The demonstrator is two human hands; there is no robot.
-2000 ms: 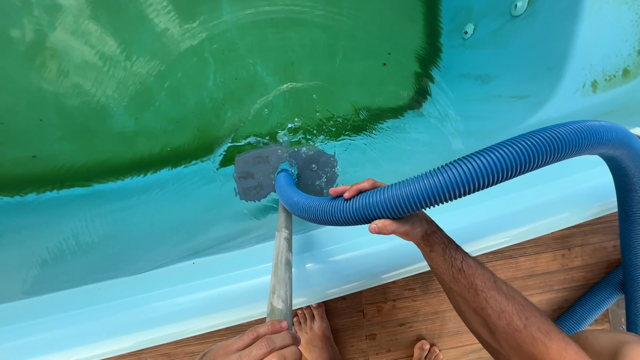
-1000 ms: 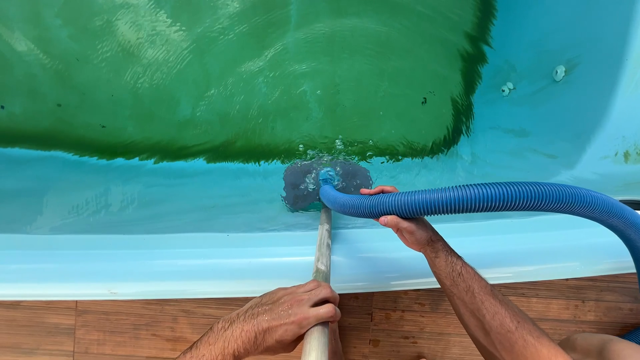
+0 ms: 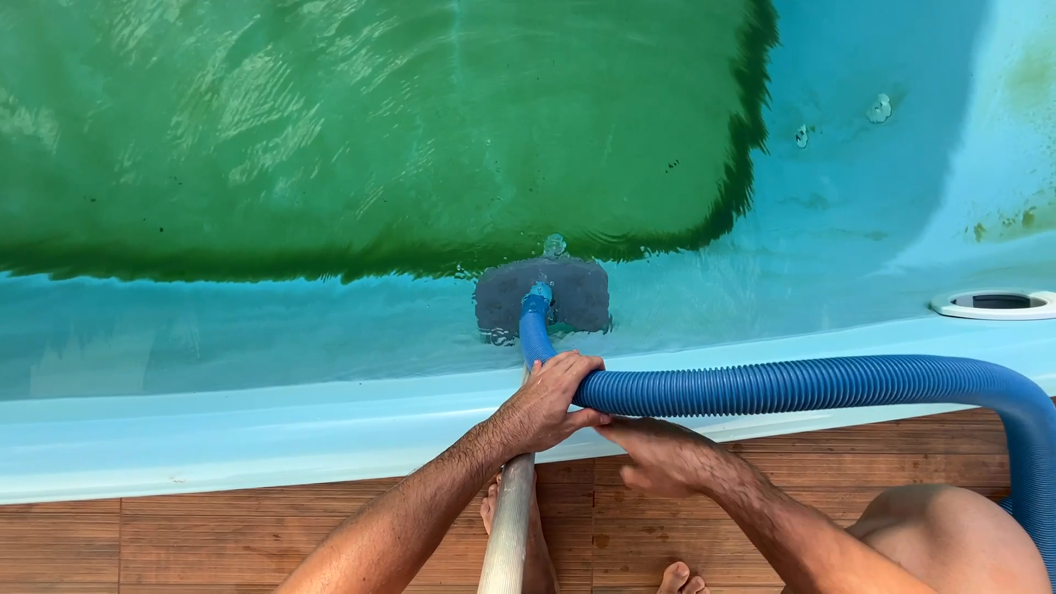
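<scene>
A blue corrugated hose (image 3: 767,388) runs from the right, over the pool's rim, and bends down to a dark grey pool vacuum head (image 3: 577,293) in the water. My left hand (image 3: 553,396) is closed around the hose near that bend, just above the metal pole (image 3: 507,524). Close beside it, under the hose, my right hand (image 3: 664,454) has its fingertips by my left thumb; its fingers are partly curled and I cannot tell whether it touches the hose. The pole slants down between my forearms toward the bottom edge.
The light blue pool rim (image 3: 247,437) crosses the view above brown wood-look decking (image 3: 247,536). Green water (image 3: 412,148) fills the pool's deeper part. A white skimmer opening (image 3: 994,304) is at the right. My bare feet (image 3: 678,579) are on the decking.
My left hand has left the pole and moved up onto the hose. My right hand has come off its earlier hold and is lower, beneath the hose.
</scene>
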